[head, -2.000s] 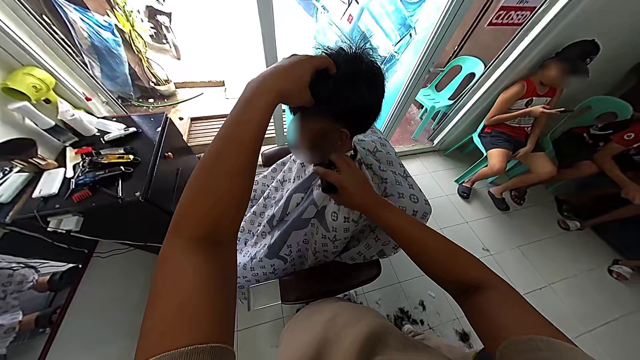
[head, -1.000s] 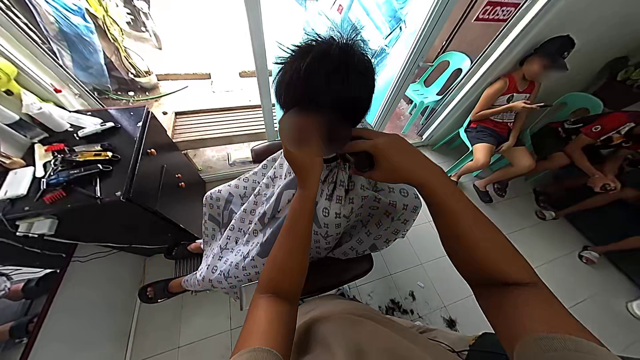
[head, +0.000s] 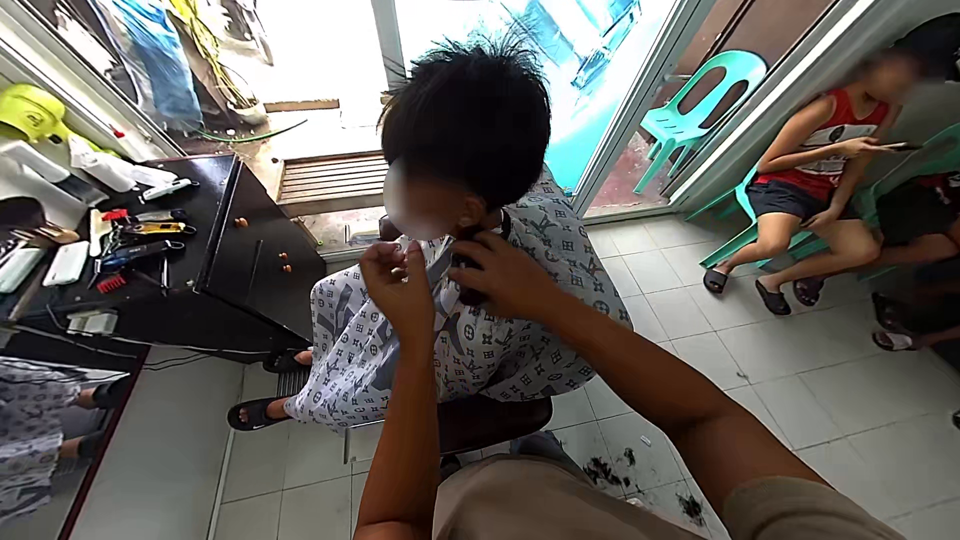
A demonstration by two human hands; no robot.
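A person with dark hair (head: pixel 472 127) sits in a barber chair (head: pixel 495 424), covered by a white patterned barber cape (head: pixel 480 345). My right hand (head: pixel 502 274) is closed around a dark handheld device, probably a hair clipper (head: pixel 470 277), just below the person's ear and beside the neck of the cape. To its left, in front of the cape below the blurred face, my left hand (head: pixel 397 277) is raised with curled fingers. Whether something small is between those fingertips cannot be told.
A black counter (head: pixel 217 217) at left holds clippers (head: pixel 142 255), a red comb (head: pixel 111 283) and white bottles. A person in a red top (head: pixel 825 150) sits on a green plastic chair at right, with another person beside. Hair clippings (head: pixel 604 472) lie on the tiled floor. A glass door stands behind.
My left hand was on the hair two seconds ago, then at the face; now it is lower, in front of the cape. My right hand stays near the neck with the dark device.
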